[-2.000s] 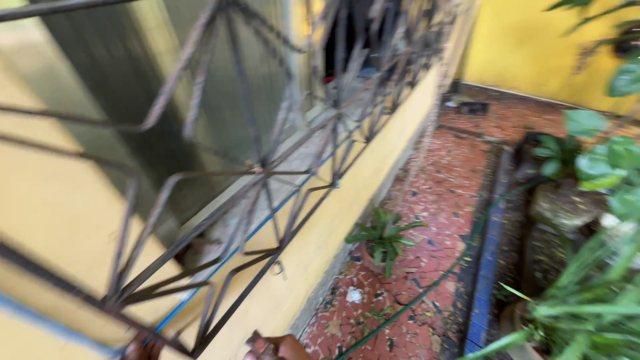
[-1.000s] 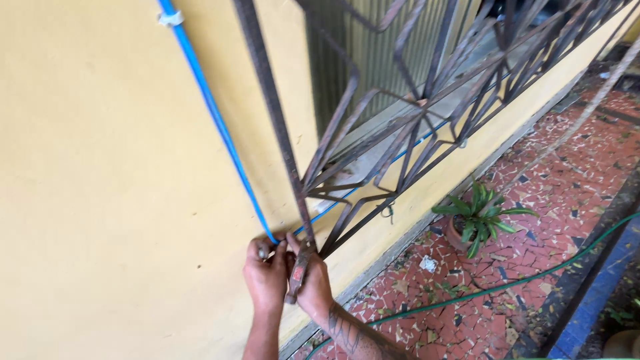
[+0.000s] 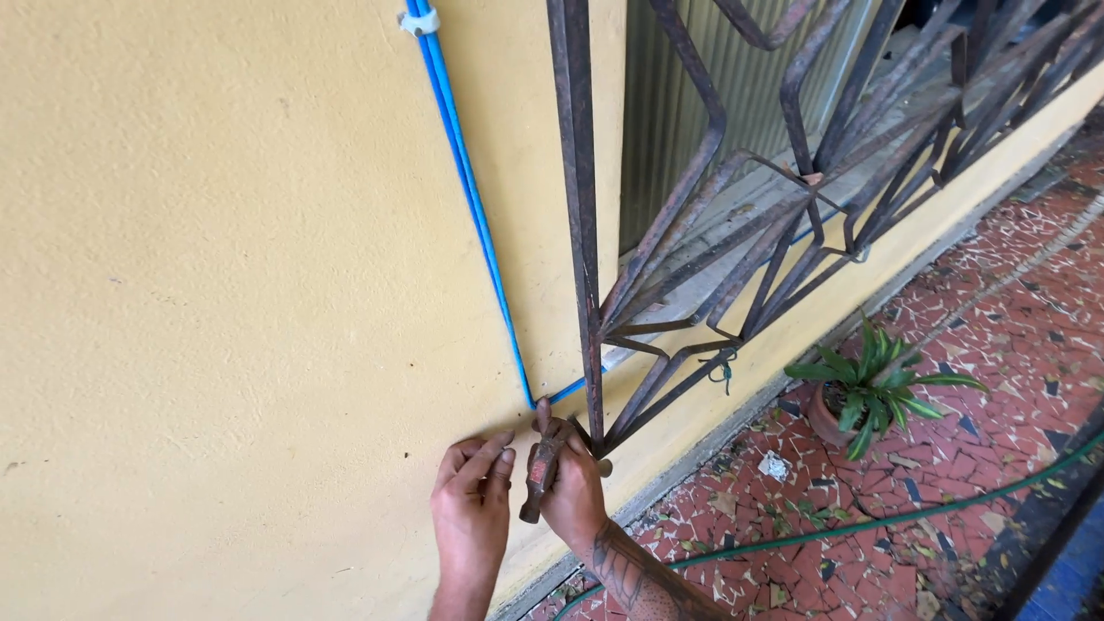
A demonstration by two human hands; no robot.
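Blue cables (image 3: 473, 194) run down the yellow wall, bend near my right hand and pass behind the rusty window grille. A white cable clip (image 3: 420, 22) holds them near the top. My right hand (image 3: 573, 483) grips a rusty hammer (image 3: 543, 470), its index finger reaching up to the bend in the cables. Just left of it, my left hand (image 3: 474, 483) is raised by the wall with thumb and fingertips close together; whether something small is pinched between them cannot be told.
The iron window grille (image 3: 586, 198) juts out right beside my right hand. Below lie a red mosaic floor (image 3: 862, 535), a potted plant (image 3: 862, 388), a green hose (image 3: 793, 539) and a crumpled piece of foil or paper (image 3: 774, 466). A rope (image 3: 1009, 280) crosses at right.
My left hand has come away from the cable bend, where it was one second ago. My right hand stays by the bend with the hammer. The view has swung left along the wall since two seconds ago.
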